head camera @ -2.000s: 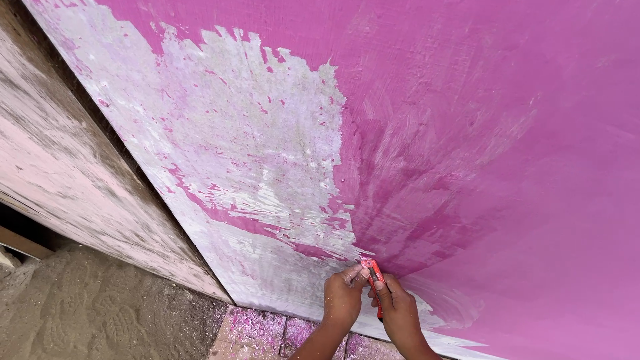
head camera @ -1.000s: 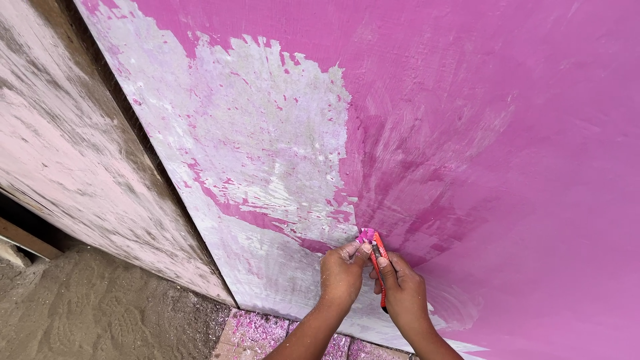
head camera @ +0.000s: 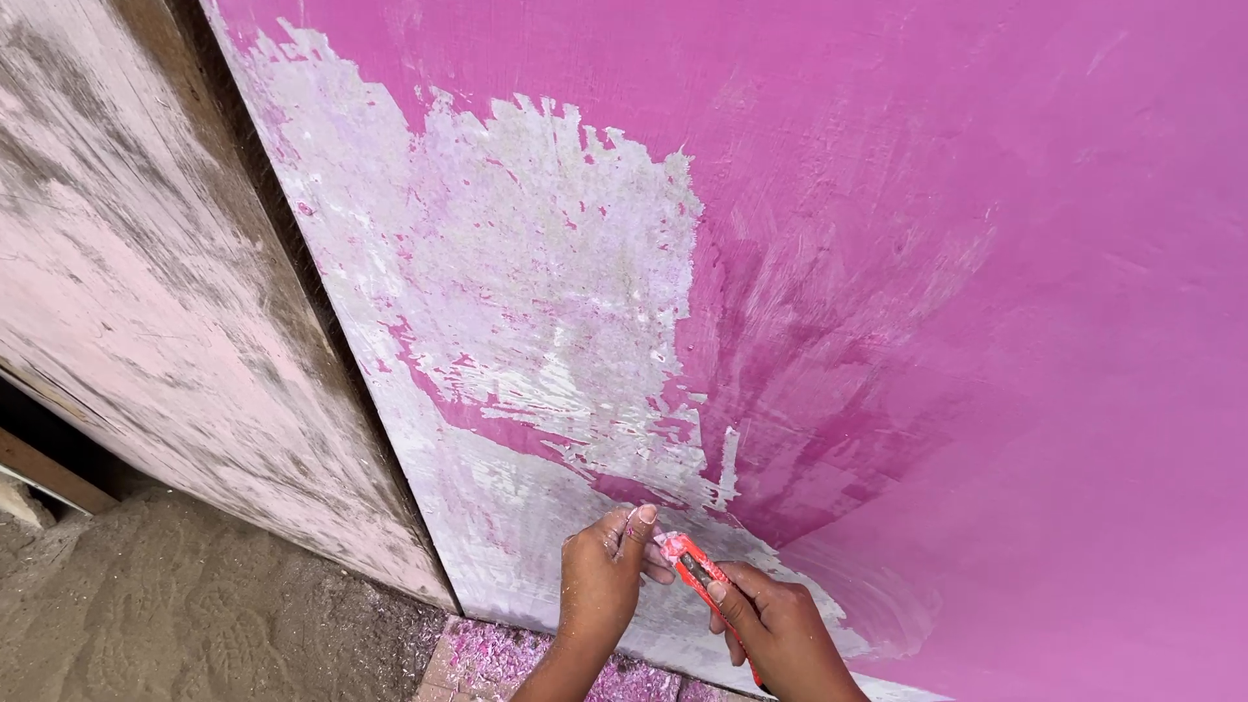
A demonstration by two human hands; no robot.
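My right hand (head camera: 780, 624) grips a red utility knife (head camera: 697, 565) whose tip end points up and left and is caked with pink paint scrapings. Just left of that tip is my left hand (head camera: 609, 565), its fingers dusted with pale flakes and curled close together; whether they pinch a bit of scraping or the blade cannot be told. Both hands are in front of the lower part of a wall painted pink (head camera: 1072, 341). A large patch of bare, pale grey-white surface (head camera: 546, 253) with ragged edges spreads up and left of them.
A weathered pale-pink wooden panel (head camera: 156, 253) stands at the left, with a dark gap between it and the wall. Sandy ground (head camera: 224, 595) lies below it. Pink paint flakes (head camera: 497, 658) cover tiles at the wall's foot. A wooden board (head camera: 49, 468) shows at the far left.
A narrow pale scraped strip now shows on the pink paint just right of the bare patch. The knife has come away from the wall's scraped edge, moving lower in view with both hands.
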